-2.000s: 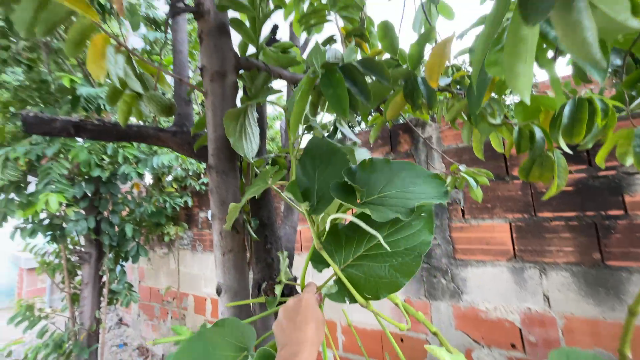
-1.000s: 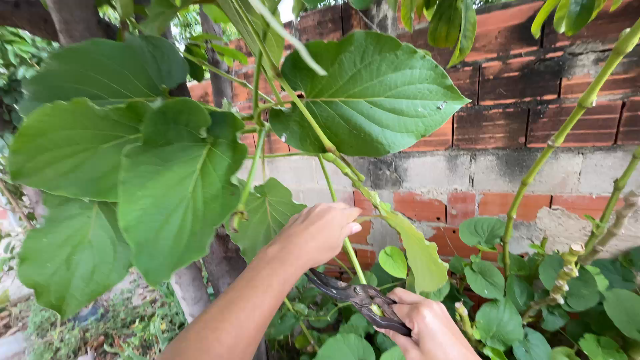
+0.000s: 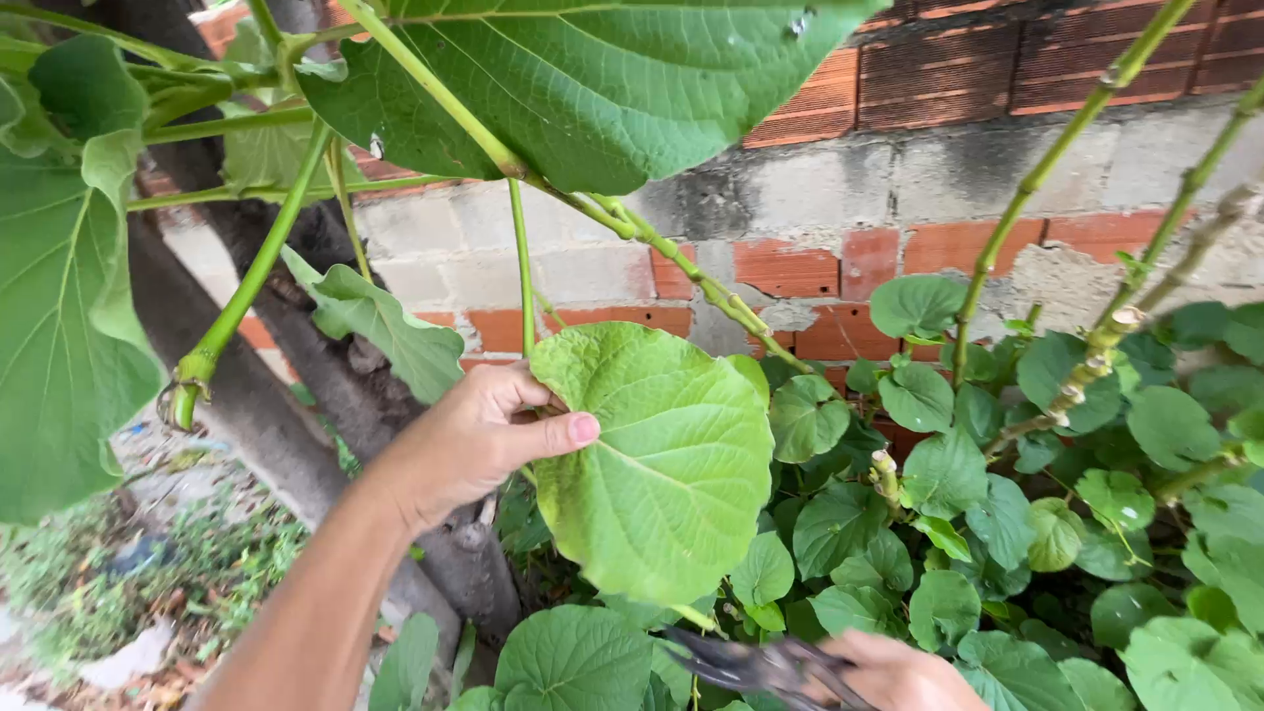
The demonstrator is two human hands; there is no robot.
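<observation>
My left hand [image 3: 494,444] pinches a large light-green leaf [image 3: 671,464] near its base, thumb on top and fingers behind it. At the bottom edge, my right hand [image 3: 879,671] is closed around the handles of dark pruning shears [image 3: 750,662], slightly blurred. Their blades point left, close to a thin green stem [image 3: 696,618] just below the held leaf; whether they touch it I cannot tell. Above my left hand runs a jointed green stem [image 3: 681,257] with a big dark-green leaf [image 3: 592,89] over it. A thick green stem with a blunt lower end [image 3: 188,385] hangs to the left.
Behind the plants stands a brick and block wall [image 3: 810,188]. Dark tree trunks [image 3: 296,415] rise at the left. Low leafy plants [image 3: 948,494] fill the lower right, with upright stems [image 3: 1027,188] among them. Weeds and litter lie on the ground [image 3: 168,553] at lower left.
My left hand now holds the light-green leaf, which hung to the right of it one second ago. The shears, seen near that hand then, are now lower and farther from it. The view has tilted down.
</observation>
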